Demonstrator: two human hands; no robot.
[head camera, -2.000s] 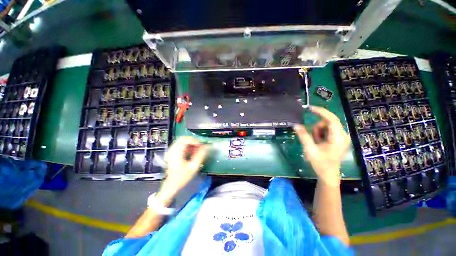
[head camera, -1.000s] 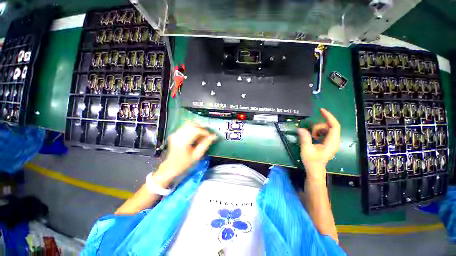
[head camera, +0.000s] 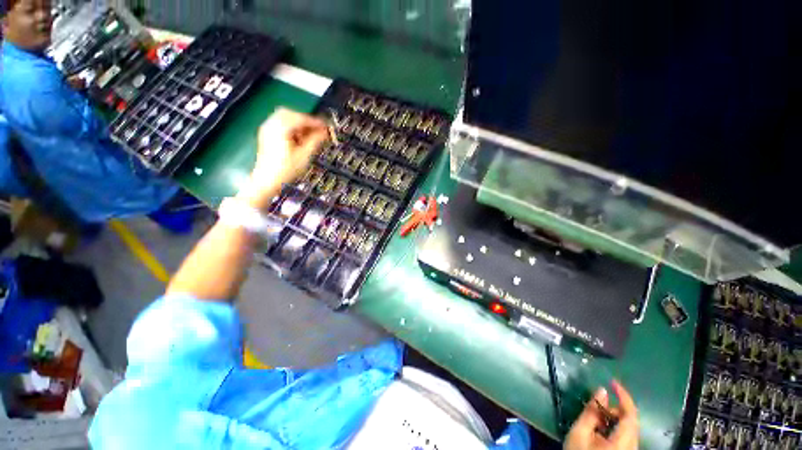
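My left hand (head camera: 288, 151) is over the upper left side of the component tray (head camera: 327, 283). Its thumb and finger are pinched on a small housing (head camera: 334, 130), which is blurred. My right hand (head camera: 605, 425) is at the bottom edge, partly cut off, with a small dark part (head camera: 607, 411) between its fingertips; I cannot tell what it is. The black hot-melt jig (head camera: 528, 274) has a red display lit on its front. The clear guard hides its rear nest. A loose dark housing (head camera: 674, 310) lies right of the jig.
Red-handled pliers or clamp (head camera: 420, 216) lie between tray and jig. A thin black rod or cable (head camera: 553, 387) runs from the jig's front. A fuller tray (head camera: 747, 373) is at right, another tray (head camera: 180, 95) at far left. A person in blue (head camera: 66, 132) is at upper left.
The view has swung left. My left hand has moved from the jig's front to over the left tray. The two small housings before the jig no longer show there.
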